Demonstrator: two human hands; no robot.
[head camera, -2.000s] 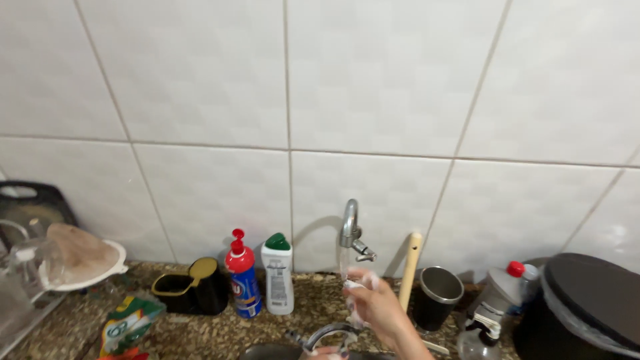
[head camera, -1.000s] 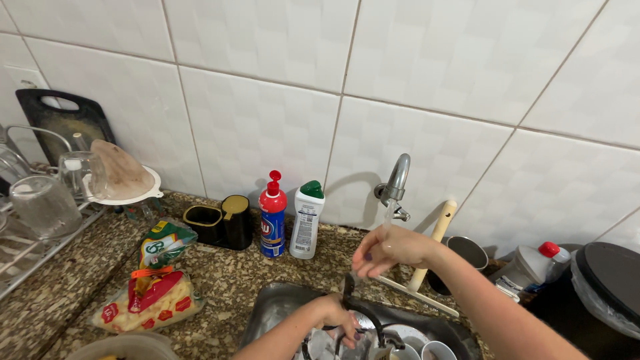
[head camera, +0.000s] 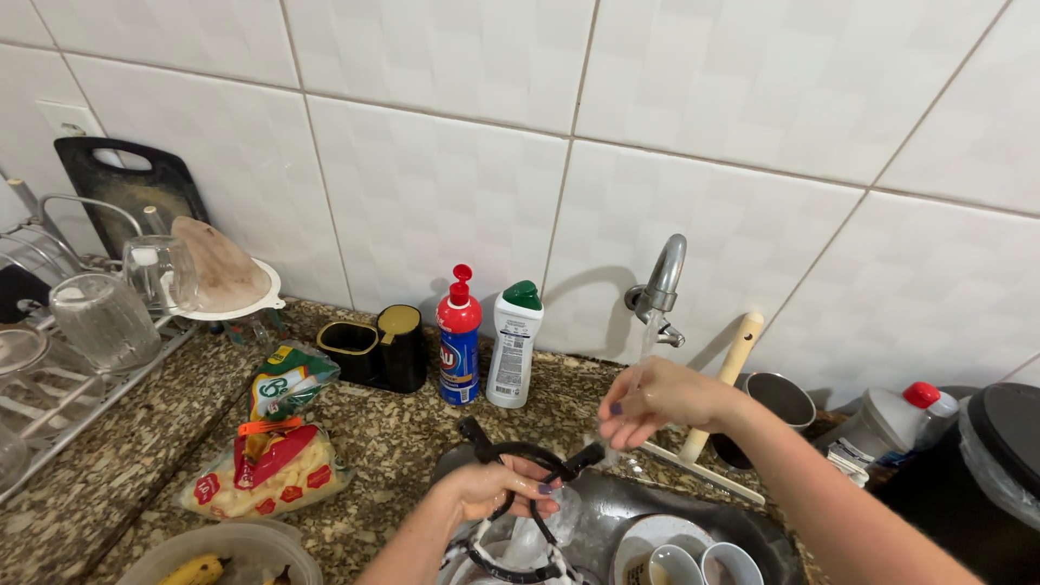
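My left hand (head camera: 508, 486) is closed around a black looped strap or band (head camera: 524, 451) with soap foam on its lower part, held over the steel sink (head camera: 601, 508). My right hand (head camera: 642, 402) is under the running water of the metal tap (head camera: 668, 272), fingers loosely curled, close to one end of the black thing. Whether the fingers touch that end is unclear. Below, a white plate (head camera: 662, 532) and white cups (head camera: 730, 563) lie in the sink, partly hidden by the hands.
Behind the sink stand a blue bottle with a red cap (head camera: 460, 349) and a white bottle (head camera: 513, 349). A wooden-handled squeegee (head camera: 723, 390), metal cup (head camera: 780, 400) and black bin (head camera: 975, 471) are right. Left are bagged food (head camera: 264, 475), a banana container (head camera: 284, 544) and a dish rack (head camera: 106, 390).
The view has swung right and down since the oldest frame. The black looped thing has risen above the sink in my left hand; my right hand stays by the tap's water.
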